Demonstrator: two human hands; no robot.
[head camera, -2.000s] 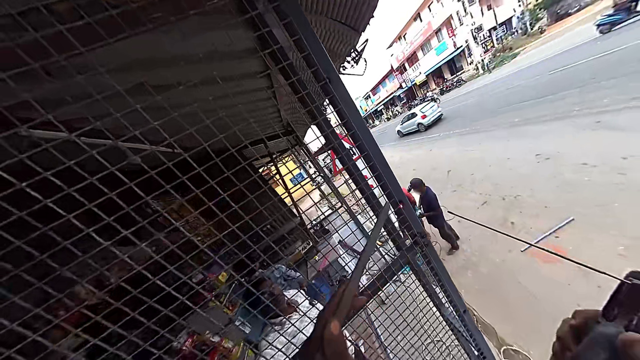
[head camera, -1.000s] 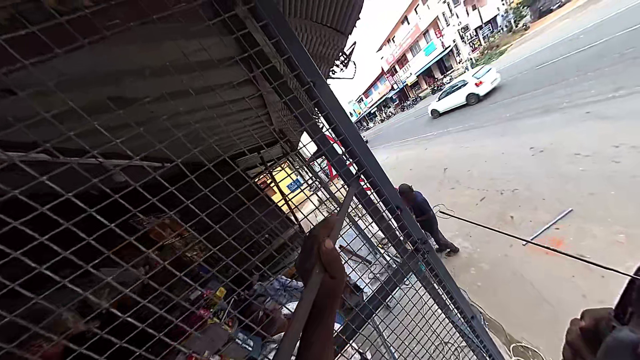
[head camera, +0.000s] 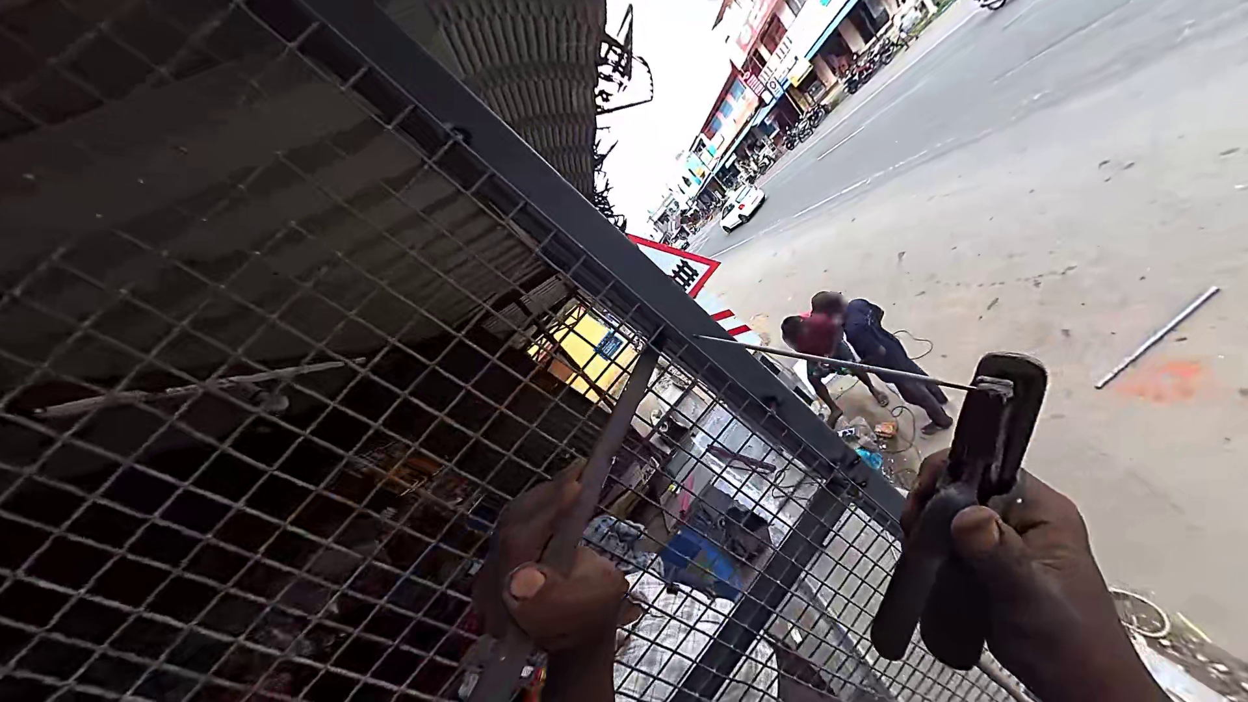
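My right hand (head camera: 1033, 556) grips a welding electrode holder (head camera: 994, 439) with a thin welding electrode (head camera: 858, 365) clamped in its jaws. The electrode points left, and its tip appears near the dark metal frame bar (head camera: 585, 234) of a wire mesh panel (head camera: 292, 468). My left hand (head camera: 556, 575) is closed around a flat metal bar (head camera: 609, 453), whose upper end lies by the mesh close to the inner edge of the frame bar. Whether the electrode tip touches the frame cannot be told.
Two people (head camera: 858, 341) bend over beyond the frame, near cables on the ground. A metal pipe (head camera: 1157, 337) lies on the ground at the right. A cross bar (head camera: 765, 595) joins the frame low down. A white car (head camera: 743, 207) is on the road behind.
My right hand has come from the lower right edge further into view with the electrode holder. The view has shifted. A second person now shows beside the bending one.
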